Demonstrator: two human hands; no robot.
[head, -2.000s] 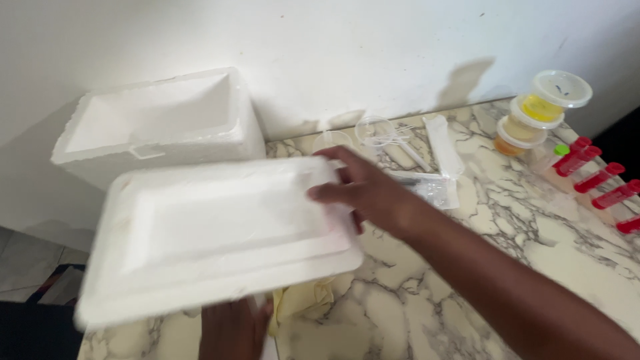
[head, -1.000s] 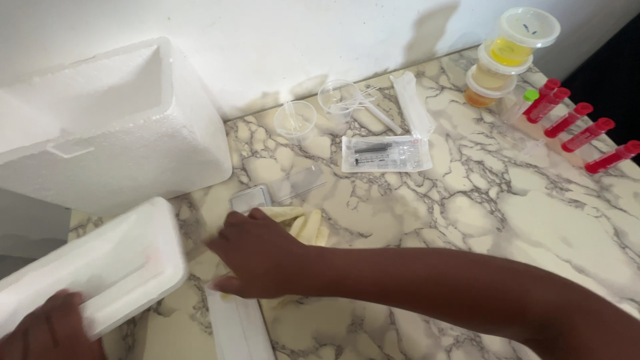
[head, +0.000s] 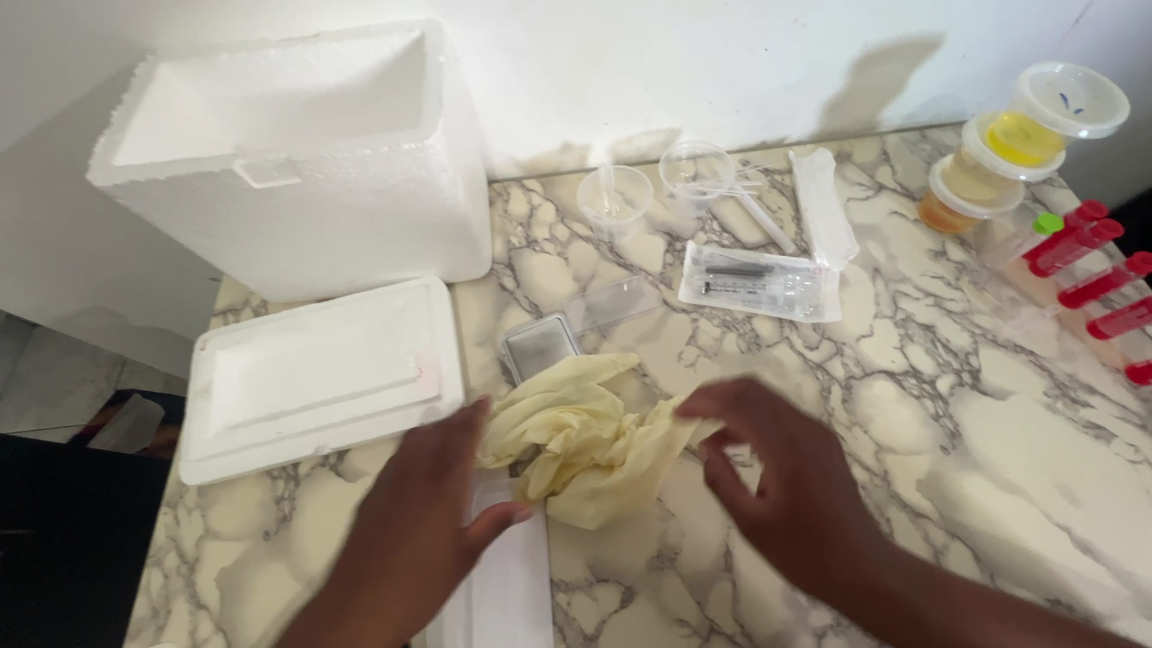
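Note:
A crumpled pair of pale yellow latex gloves [head: 589, 432] lies on the marble-patterned counter between my hands. My left hand [head: 405, 522] is at its left side, fingers apart, over the edge of a white flat case [head: 508, 576]. At the gloves' right edge, my right hand [head: 787, 477] has its fingers curled and spread; whether they touch the latex is unclear. Behind the gloves sit a small clear-lidded box [head: 542, 346] and a clear plastic slip [head: 616, 304]. The white foam lid [head: 319, 378] rests flat left of my left hand.
An open foam box [head: 360, 207] stands at the back left. Clear cups [head: 615, 200], a packaged syringe [head: 760, 283] and a white wrapped packet [head: 823, 207] lie along the back. Stacked lidded sample cups [head: 976, 184] and several red-capped tubes [head: 1102, 279] are at the right.
The foam lid, held earlier, now lies on the counter before the foam box, let go. My left hand has moved right to the gloves, and my right hand is now on their right side.

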